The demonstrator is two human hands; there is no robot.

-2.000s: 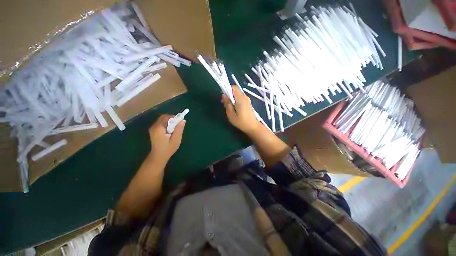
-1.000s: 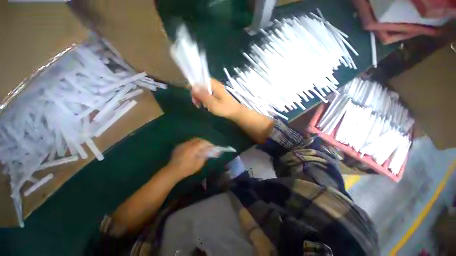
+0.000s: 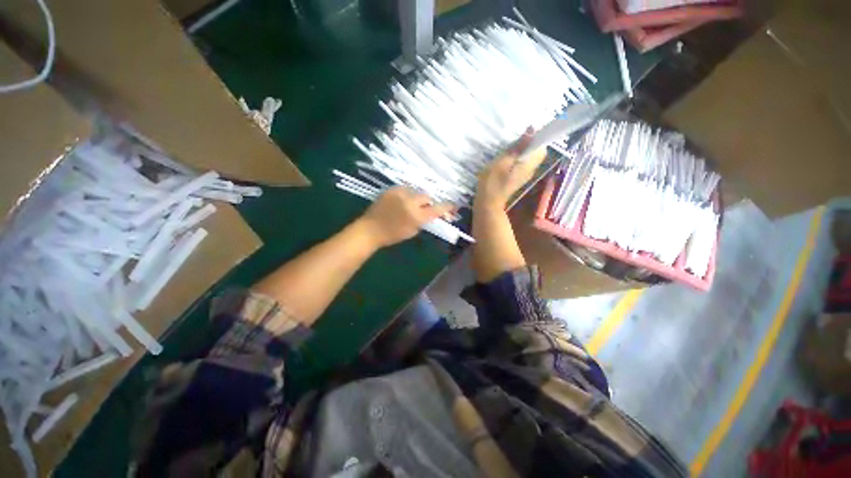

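My right hand (image 3: 504,179) is at the lower right edge of a heap of slim white sticks (image 3: 476,103), closed around a blurred bunch of white pieces (image 3: 571,123) that points up and right. My left hand (image 3: 403,217) is at the heap's lower edge, with a few short white tubes (image 3: 444,229) sticking out of its fingers to the right. My left fingertips are close to the sticks; whether they grip one of them is hidden.
An open carton (image 3: 210,252) with tangled white tubes (image 3: 84,252) lies at left. A red-pink crate (image 3: 620,250) of white sticks is below the table edge at right. A grey metal bracket (image 3: 416,33) stands behind the heap. More red-pink crates (image 3: 653,28) are at upper right.
My right hand has moved right, and its bunch now points right instead of up-left. My left hand has moved up and right to the stick heap. The view has shifted right.
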